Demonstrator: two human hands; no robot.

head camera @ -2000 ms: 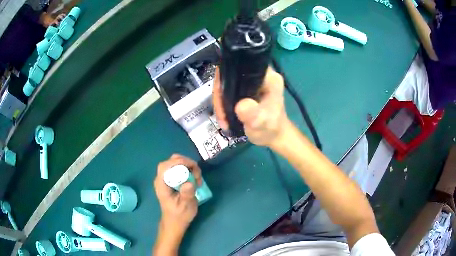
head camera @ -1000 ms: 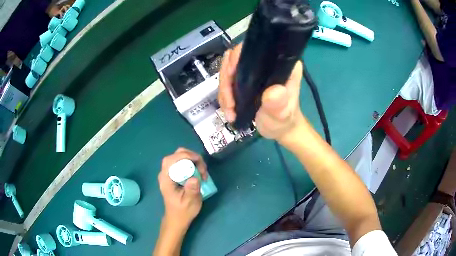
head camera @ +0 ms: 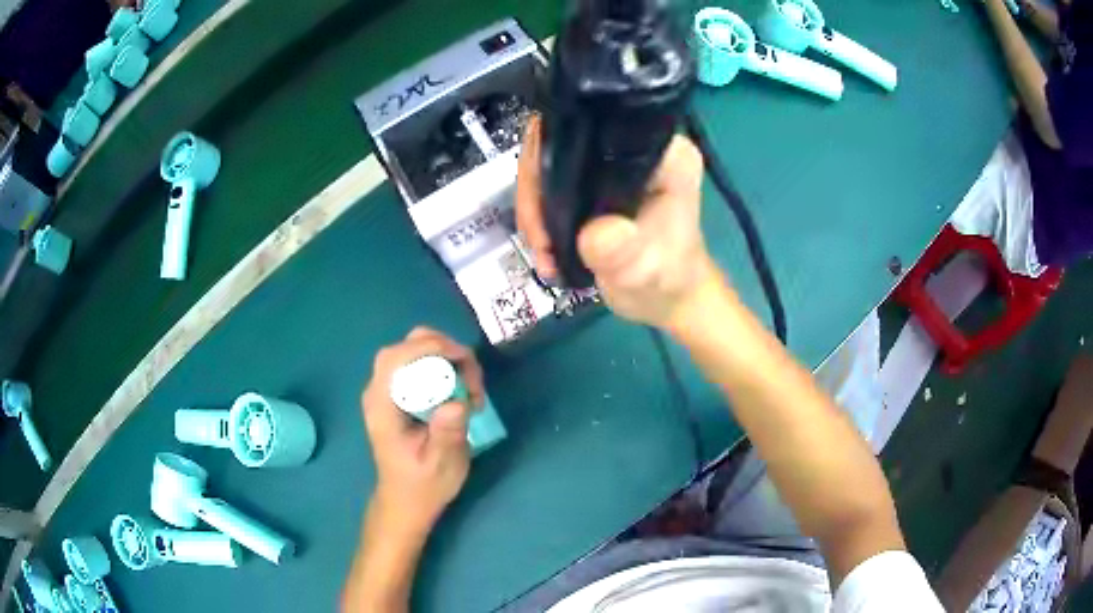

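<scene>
My right hand (head camera: 641, 234) is shut on a black electric screwdriver (head camera: 605, 132), held upright over the front of the grey-white screw feeder (head camera: 450, 204). The screwdriver's tip is hidden behind the hand and tool body. My left hand (head camera: 420, 419) is shut around a light aqua fan (head camera: 483, 429). The fan's pale round end shows above the fist, and part of its aqua body shows at the right of the fist. The fan is apart from the screwdriver.
Several aqua fans (head camera: 273, 430) lie at the bench's left, two more (head camera: 791, 70) beyond the screwdriver. The sunken green conveyor carries a fan (head camera: 180, 228). A black cord (head camera: 749, 228) crosses the bench. Right: a red stool (head camera: 977, 299), a person's arm (head camera: 1019, 72), a cardboard box (head camera: 1001, 539).
The screwdriver and right hand moved right, then back left. The left hand still holds the fan. The fan on the conveyor has moved up and to the right.
</scene>
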